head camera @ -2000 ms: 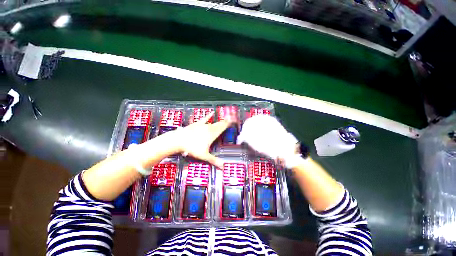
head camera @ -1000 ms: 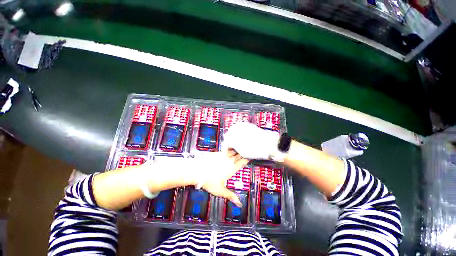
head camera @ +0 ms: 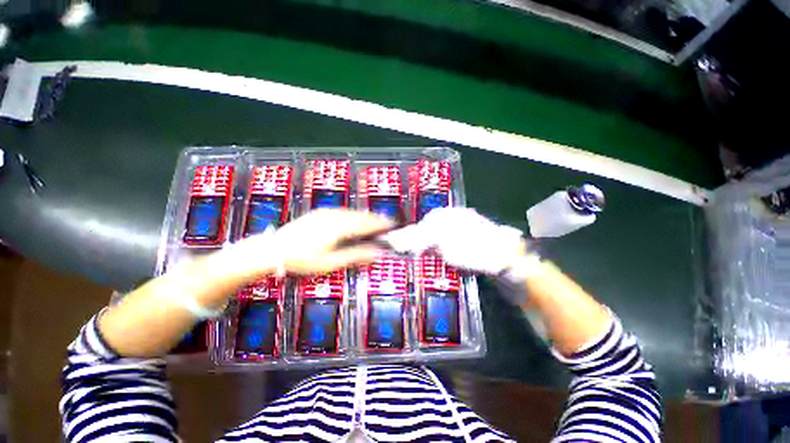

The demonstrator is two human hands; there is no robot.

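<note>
A clear plastic tray (head camera: 178, 208) holds red keypad phones (head camera: 320, 320) in two rows, each with a red key end and a dark blue screen. My left hand (head camera: 333, 240) looks bare and is over the middle of the tray, fingers stretched to the right and blurred. My right hand (head camera: 463, 240), in a white glove, is over the tray's right part, its fingertips close to the left fingertips. Whether either hand holds something between the fingertips cannot be told. The hands hide parts of the phones below them.
A white bottle with a silvery top (head camera: 561, 214) is tilted right of the tray. A thin dark tool (head camera: 31, 175) lies at far left, near a white item (head camera: 21, 90). A white rail (head camera: 364, 111) edges the green belt behind. Clear stacked trays (head camera: 762, 285) are at far right.
My left hand has moved up from the lower row to between the rows. My right hand has shifted right relative to the tray. The whole view has shifted slightly.
</note>
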